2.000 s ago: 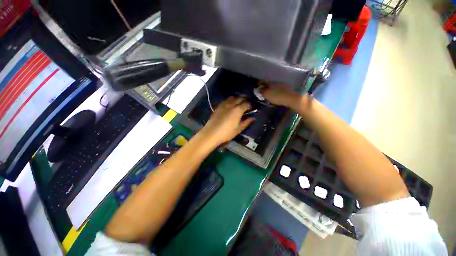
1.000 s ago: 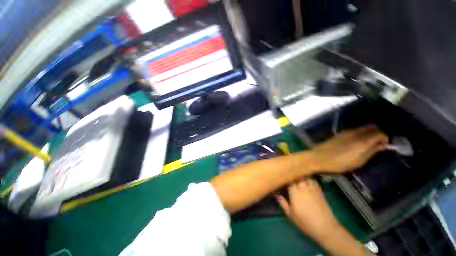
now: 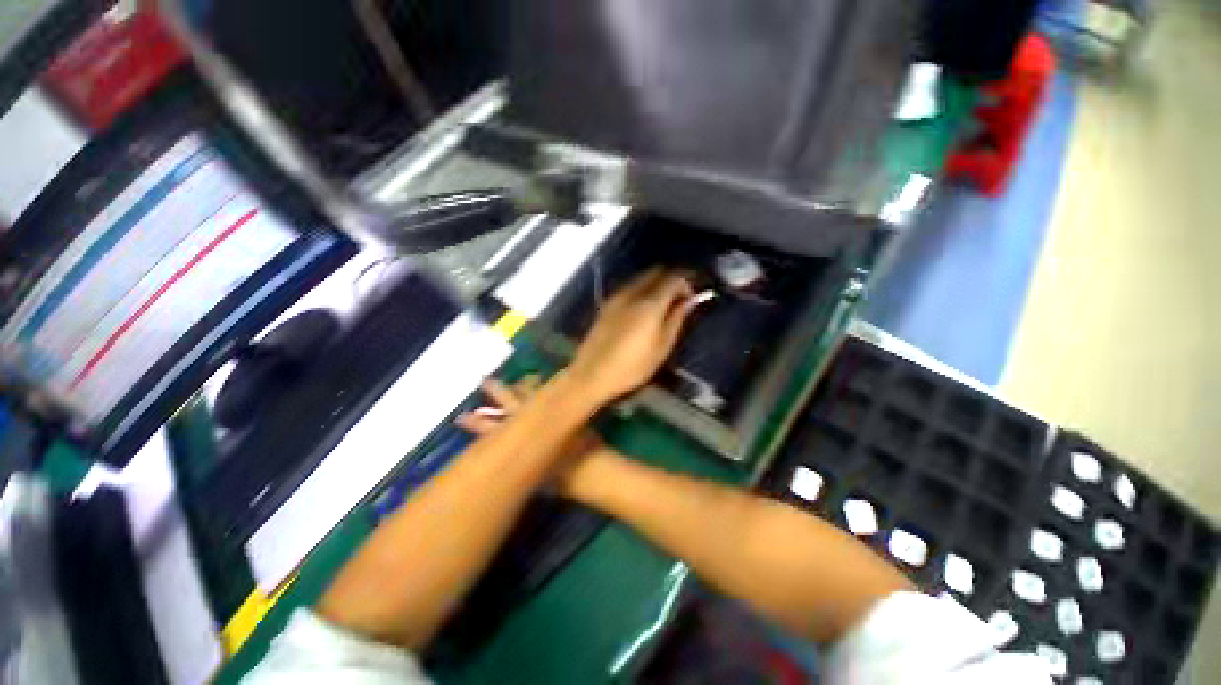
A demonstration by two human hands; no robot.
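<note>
My left hand reaches into the open dark test box, its fingertips closed on a small white piece, too blurred to identify. A pale, shiny rounded thing lies in the box beyond the fingers; unit or film, I cannot tell. My right hand is at the printed mouse mat, fingers spread. My left forearm crosses over it and hides part of the hand, so its grasp is unclear. A pale mark shows between its fingers.
The box's thick lid stands raised with its handle on the left. A black compartment tray with several white units is at the right. A monitor and keyboard are at the left. Red stools stand beyond the bench.
Since one second ago the view has swung right, showing more of the tray. Two seconds ago both hands were in the box; now my right hand is at the mat, under my left forearm.
</note>
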